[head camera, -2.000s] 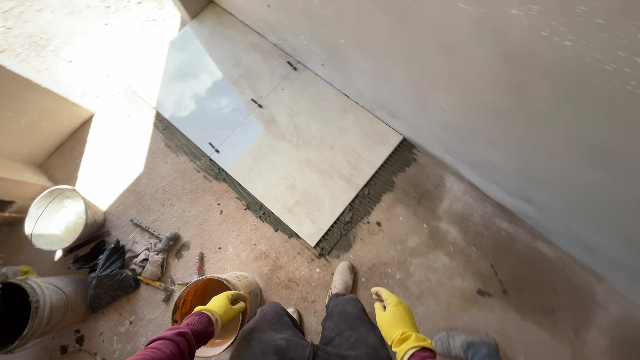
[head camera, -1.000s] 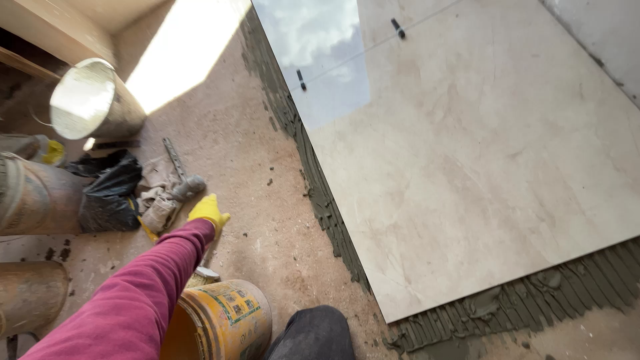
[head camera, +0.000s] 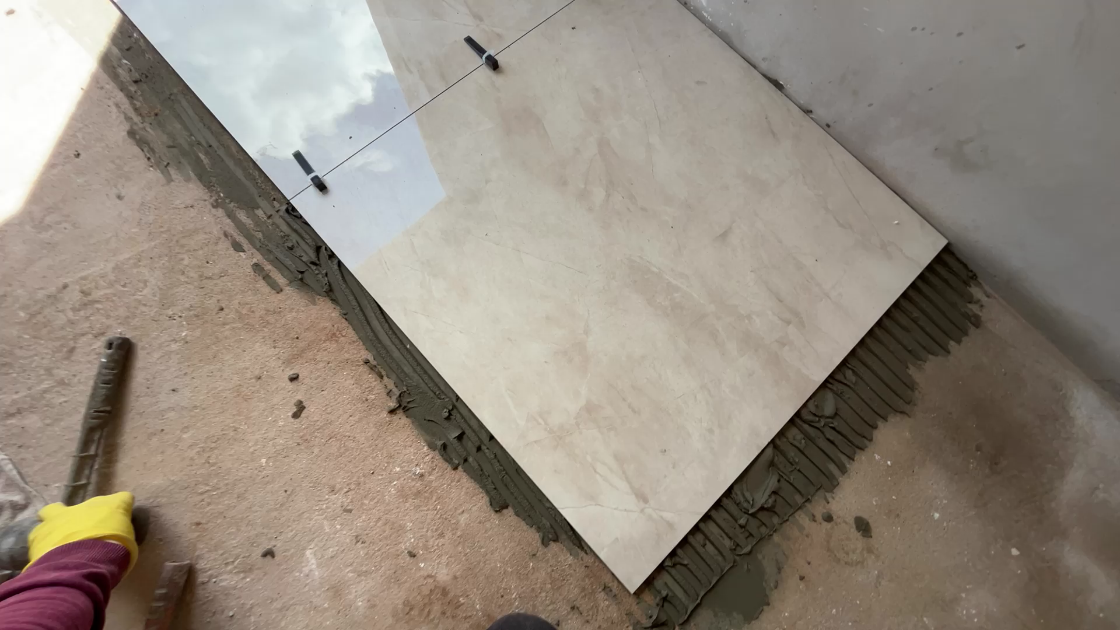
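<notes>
My left hand (head camera: 83, 529), in a yellow glove, is at the lower left over a dark, rounded tool part that shows on both sides of it; whether the fingers grip it is hidden. A narrow, mortar-stained tool (head camera: 101, 402) lies just beyond the glove. My right hand is out of view. Large glossy beige marble-look tiles (head camera: 647, 289) lie on the floor, with black-and-white clips (head camera: 311, 172) across their joint. Grey ridged mortar (head camera: 814, 446) shows along the near right edge, and more mortar (head camera: 411, 394) along the left edge.
A plastered wall (head camera: 980, 122) runs along the tiles' right side. The rough floor (head camera: 262, 490) has small mortar crumbs. A rusty, flat-ended object (head camera: 171, 591) stands out near my left hand, and a dark rounded shape (head camera: 521, 621) shows at the bottom edge.
My left hand has moved from above the bucket to the tools on the floor. My right hand, seen two seconds ago, has left the view. The view has moved closer to the tiles.
</notes>
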